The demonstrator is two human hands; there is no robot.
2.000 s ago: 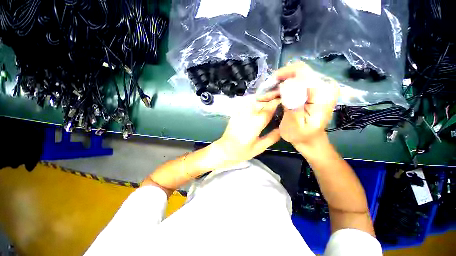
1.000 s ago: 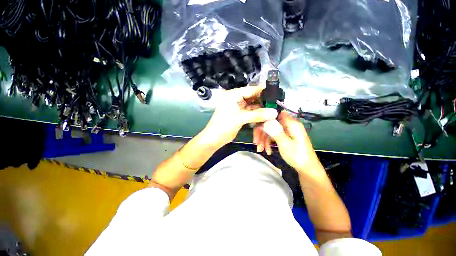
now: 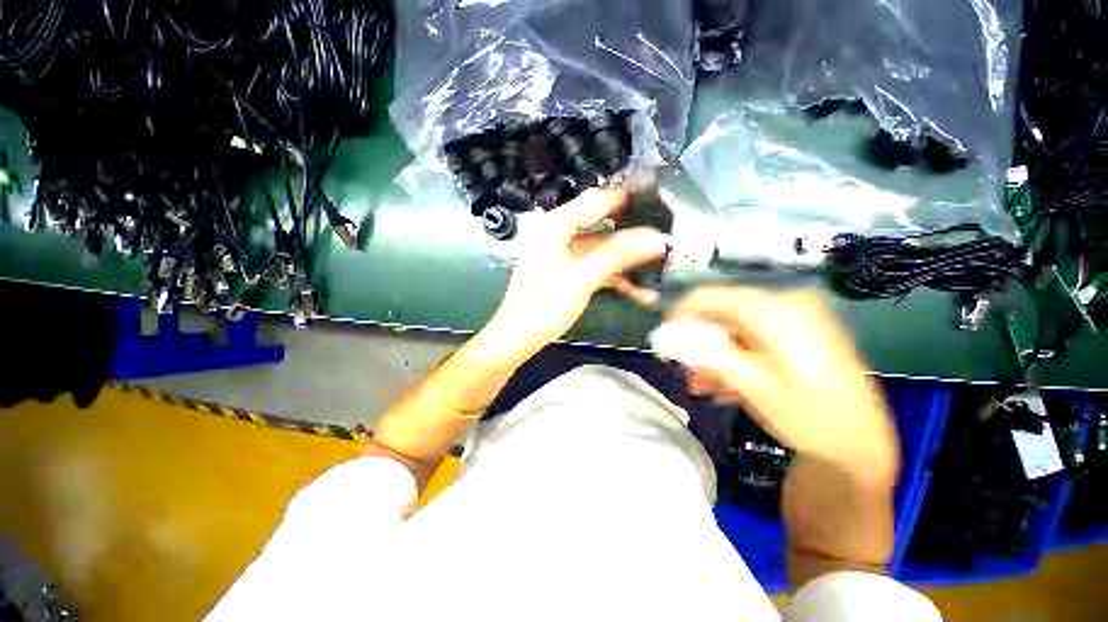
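A black housing (image 3: 645, 224), blurred, is held upright above the bench by my left hand (image 3: 571, 261), with the thumb and fingers around its lower left side. A dark cable runs from near it to the right towards a looped cable bundle (image 3: 930, 263) lying on the bench. My right hand (image 3: 778, 352) is blurred, to the lower right of the housing and apart from it. A white covering shows on a fingertip. Whether my right hand holds anything cannot be seen.
A clear bag of black housing parts (image 3: 541, 79) lies ahead, with another clear bag (image 3: 851, 73) to its right. A large heap of black corded units (image 3: 182, 134) is at left. Wired green boards (image 3: 1075, 286) lie at right. Blue bins (image 3: 911, 486) stand under the bench (image 3: 401, 273).
My right hand has moved away from the housing, right and down. My left hand still holds the housing, whose silver plug and green board no longer show clearly.
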